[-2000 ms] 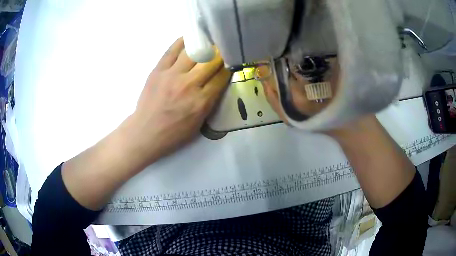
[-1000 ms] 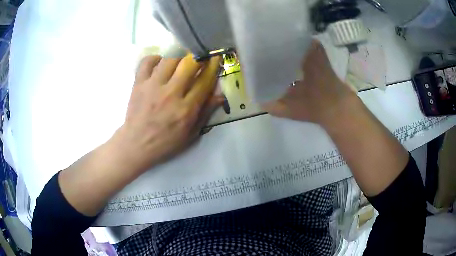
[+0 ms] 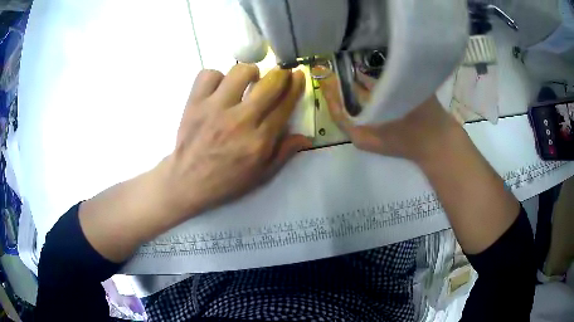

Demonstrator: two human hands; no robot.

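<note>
The off-white sewing machine head (image 3: 308, 25) fills the top middle. Its presser foot area (image 3: 308, 61) is lit yellow. A white fabric piece (image 3: 306, 113) lies under my left hand, its edge along the needle plate (image 3: 327, 119). My left hand (image 3: 233, 129) lies palm down left of the needle, fingertips beside the foot, thumb on the fabric's near end. My right hand (image 3: 403, 129) is right of the needle, partly hidden behind the blurred pale loop of the machine; its fingertips are near the foot, and what they hold cannot be told.
A pale fabric piece (image 3: 476, 94) lies right of the machine head. A dark phone (image 3: 554, 130) is at the right edge. A printed ruler (image 3: 315, 227) runs along the table's front. White layered material (image 3: 440, 277) hangs below the table at right. The checked apron (image 3: 283, 289) is below.
My left hand has shifted right, and a white fabric edge now shows beside its thumb on the plate. My right fingers are nearer the foot than one second ago. The camera view has also shifted.
</note>
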